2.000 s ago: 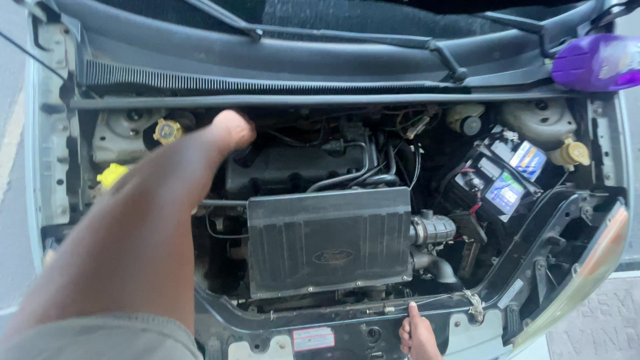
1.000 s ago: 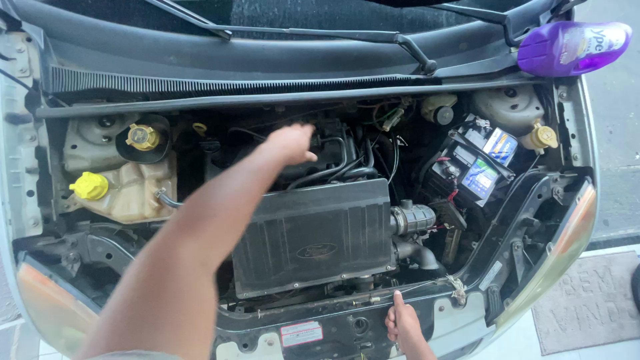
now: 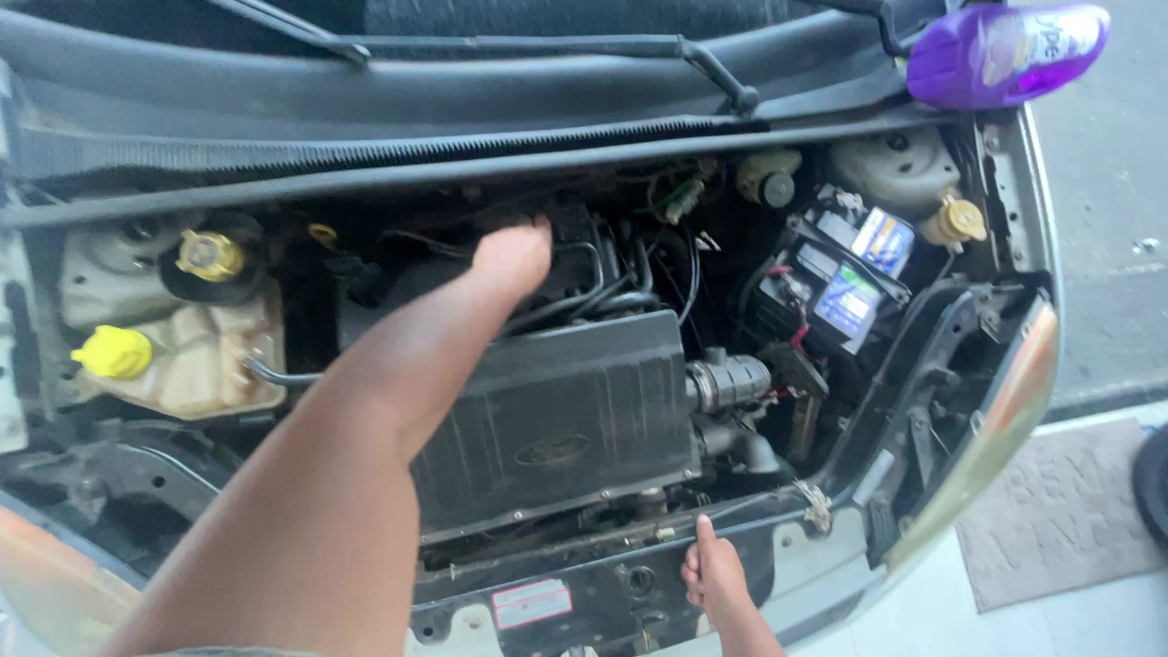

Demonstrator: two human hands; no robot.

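My left arm crosses the open engine bay from the lower left. My left hand (image 3: 516,255) is over the back of the black engine cover (image 3: 392,292), beside the dark pipes (image 3: 598,265); its fingertips are blurred and partly hidden, so any grip is unclear. The black plastic box with an oval emblem (image 3: 557,420) lies below that hand, partly behind my forearm. Near the bottom, my right hand (image 3: 716,566) is at the front cross panel (image 3: 639,547), its thumb extended and its other fingers curled; nothing shows in it.
A coolant tank (image 3: 210,356) with a yellow cap (image 3: 114,351) is at left. A car battery (image 3: 844,297) and a yellowish reservoir cap (image 3: 958,221) are at right. A purple bottle (image 3: 958,55) lies at the upper right corner, near a wiper arm (image 3: 712,73). A grey mat (image 3: 1068,511) lies beyond the headlight.
My left hand has moved rightward along the back of the engine, from the engine cover's left end to beside the pipes. My right hand remains at the front panel. The view has shifted.
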